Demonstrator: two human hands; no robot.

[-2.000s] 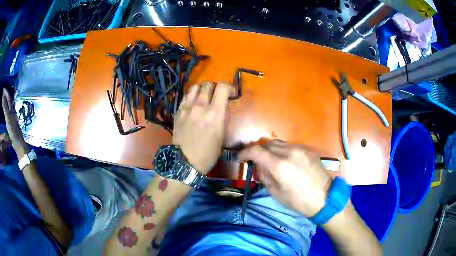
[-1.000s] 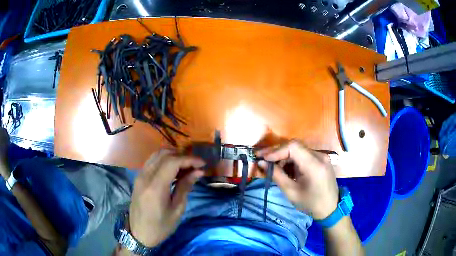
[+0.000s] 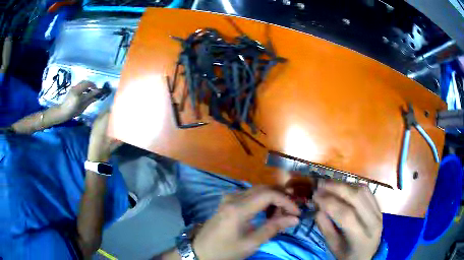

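Observation:
A tangled pile of short black cables (image 3: 221,76) lies on the orange board (image 3: 346,96). A silver notched loading bar (image 3: 325,170) lies along the board's front edge. My left hand (image 3: 244,221) and my right hand (image 3: 353,216) are close together just in front of the bar, fingers bent inward. A small dark blurred thing (image 3: 305,209) is between their fingertips. Blur and the fingers hide whether one hand or both grip it. The cables by the bar are mostly hidden by my hands.
Cutters with pale handles (image 3: 405,157) lie open at the board's right. At left, another person's hand (image 3: 76,99) holds something small and dark over a plastic-covered tray (image 3: 89,48) with black bunches. A metal plate (image 3: 325,15) is behind the board. A blue tub (image 3: 443,203) is at right.
The view has swung left, so the board and pile appear further right. My hands have come together in front of the bar. Another person's hand now reaches over the tray.

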